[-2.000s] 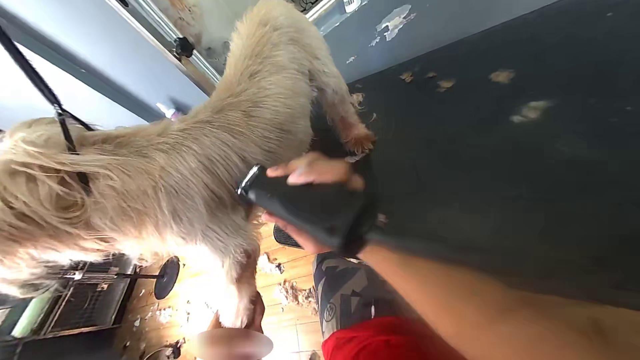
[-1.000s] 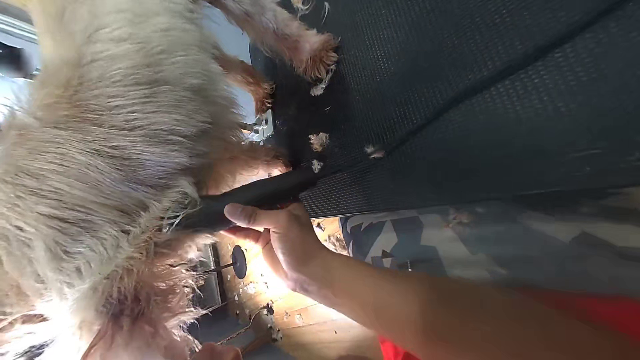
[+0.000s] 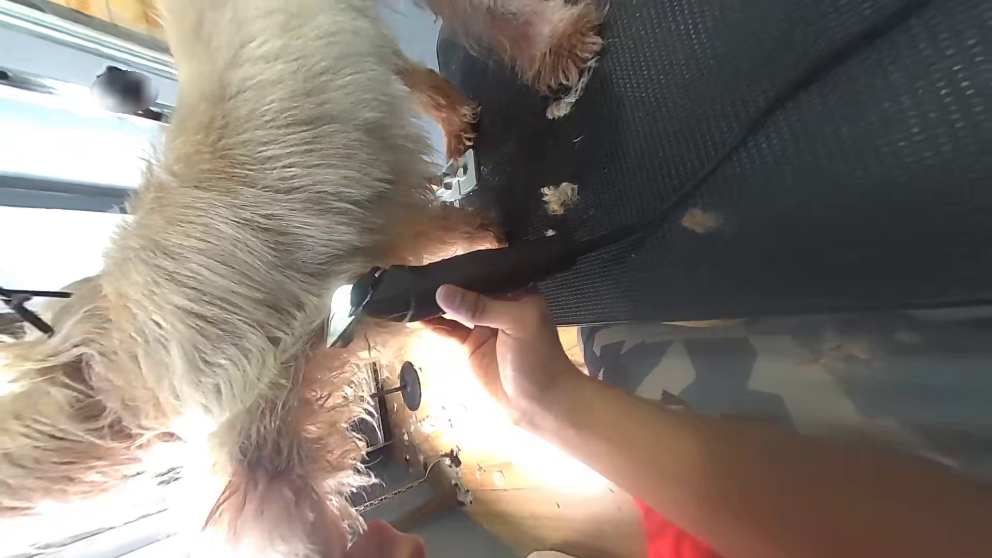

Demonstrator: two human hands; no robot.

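A dog with a long cream coat point(image 3: 256, 194) fills the left half, its reddish paws toward the black table. My right hand point(image 3: 515, 341) is closed around a black corded hair clipper point(image 3: 465, 283), thumb along its body. The clipper's shiny metal blade point(image 3: 341, 314) touches the coat low on the dog's side, near the top of a leg. Part of my left hand point(image 3: 386, 541) shows at the bottom edge beside a furry leg point(image 3: 283, 496); its fingers are mostly hidden, so its grip is unclear. Strong glare washes out fur at the lower left.
The clipper's cord point(image 3: 744, 132) runs over the textured black table mat point(image 3: 837, 209). Tufts of cut hair point(image 3: 559, 198) lie on it. A metal fitting point(image 3: 459, 177) is at the table's far edge. Below are a wooden floor with hair point(image 3: 496, 473), a round black disc point(image 3: 411, 386) and a chain point(image 3: 395, 492).
The view has moved closer to the dog since two seconds ago. My right hand still holds the clipper, whose blade shows more clearly than one second ago.
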